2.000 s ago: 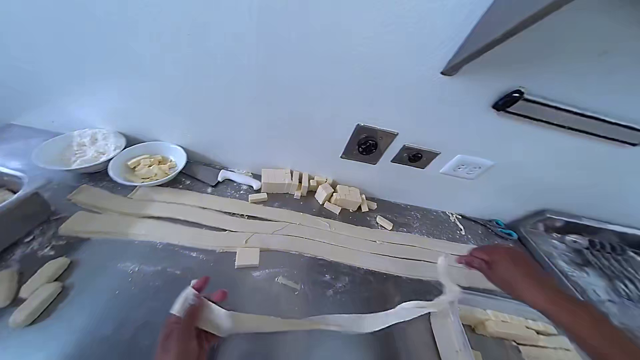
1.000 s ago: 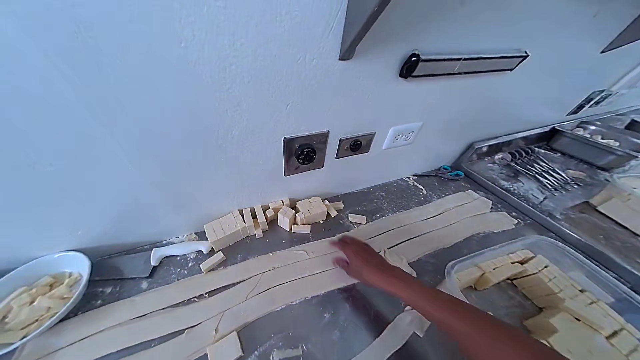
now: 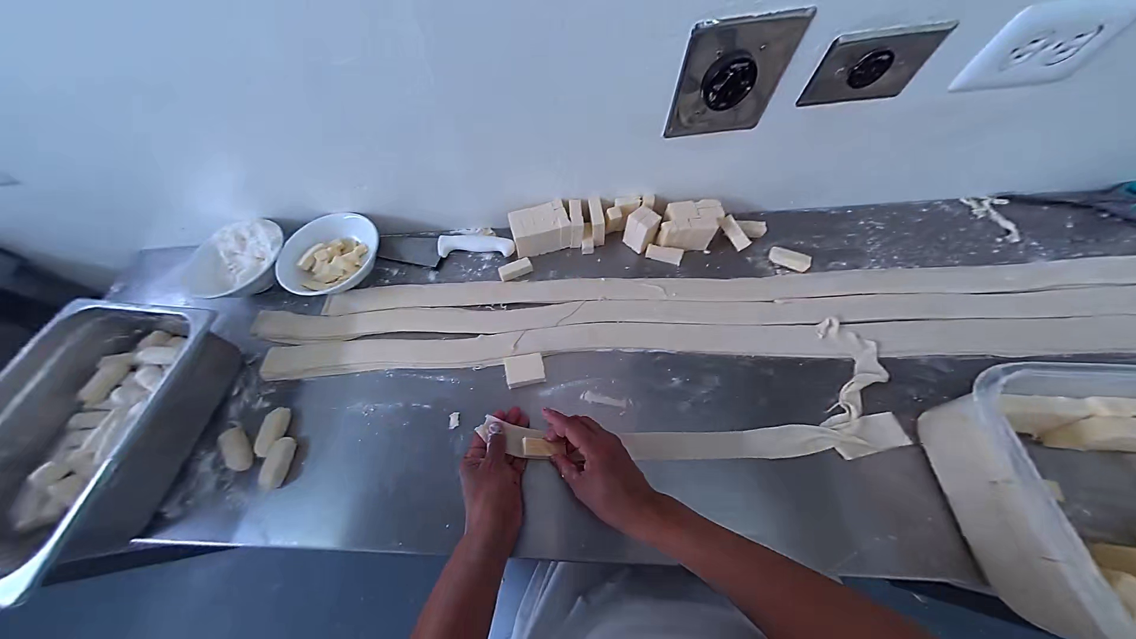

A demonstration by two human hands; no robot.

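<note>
A strip of dough (image 3: 710,444) lies across the steel counter near its front edge, its right end crumpled and joined by a twisted scrap. My left hand (image 3: 493,470) pinches the strip's left end between thumb and fingers. My right hand (image 3: 599,466) holds a small cheese stick (image 3: 538,446) by its right end, flat on the dough. Three long dough strips (image 3: 621,339) run side by side behind the hands, with a square cheese slice (image 3: 524,369) at their front edge. Wrapped dough pieces (image 3: 274,432) rest on the counter to the left.
A steel pan (image 3: 200,355) of wrapped pieces stands left. Behind are a bowl of flour (image 3: 204,271), a bowl of cheese pieces (image 3: 293,257), a white-handled knife (image 3: 475,244) and cut cheese blocks (image 3: 541,229) by the wall. A clear plastic tub (image 3: 1021,444) with cheese stands right.
My right hand has come from the long strips to the front strip and now holds a cheese stick. The front strip, held up earlier, now lies on the counter. The view has swung left.
</note>
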